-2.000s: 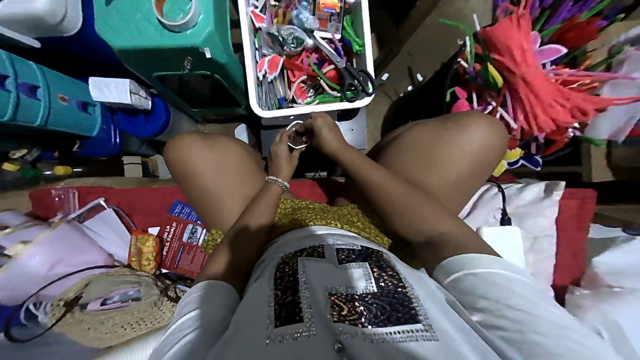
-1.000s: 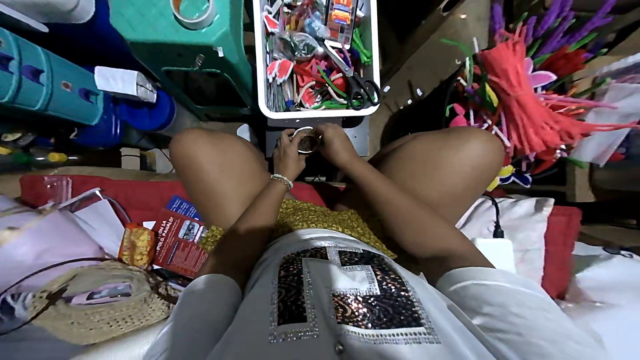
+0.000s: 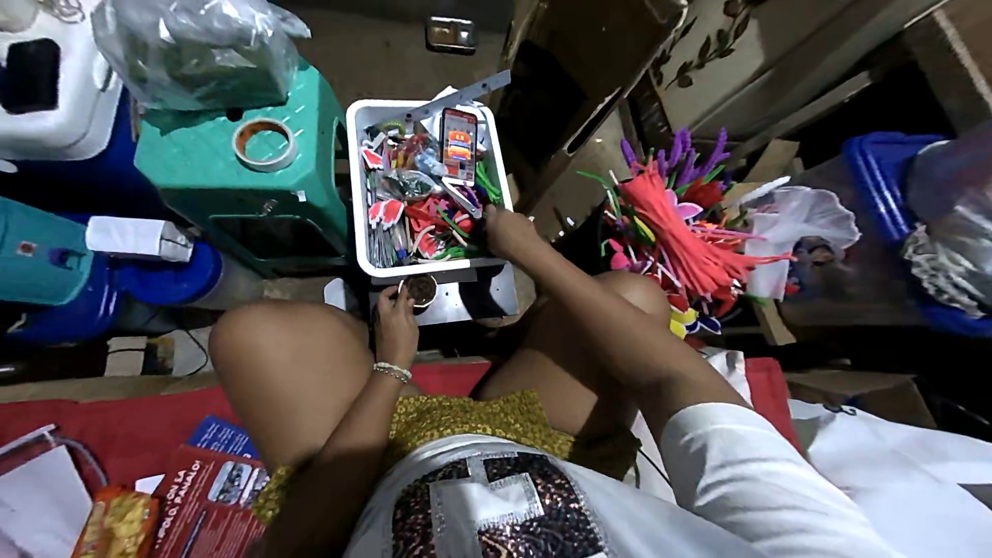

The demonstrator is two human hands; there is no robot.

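Between thumb and fingers, my left hand holds a small round item with a pale rim and dark brown inside, just below a white plastic tray. My right hand is at the tray's right edge, its fingers at the handles of the scissors; most of the handles are hidden, and the grip is unclear. Craft pieces, red and green pipe cleaners, a metal ruler and a smartphone with a lit screen lie in or across the tray.
A green plastic stool with a roll of tape and a plastic-wrapped bundle stands left of the tray. Bunches of pink and purple pipe cleaners stand at the right. A red printed packet lies at the lower left.
My right hand has left the round item and moved up and right to the scissors at the tray's edge. My left hand still holds the item. The view has shifted to show more beyond the tray.
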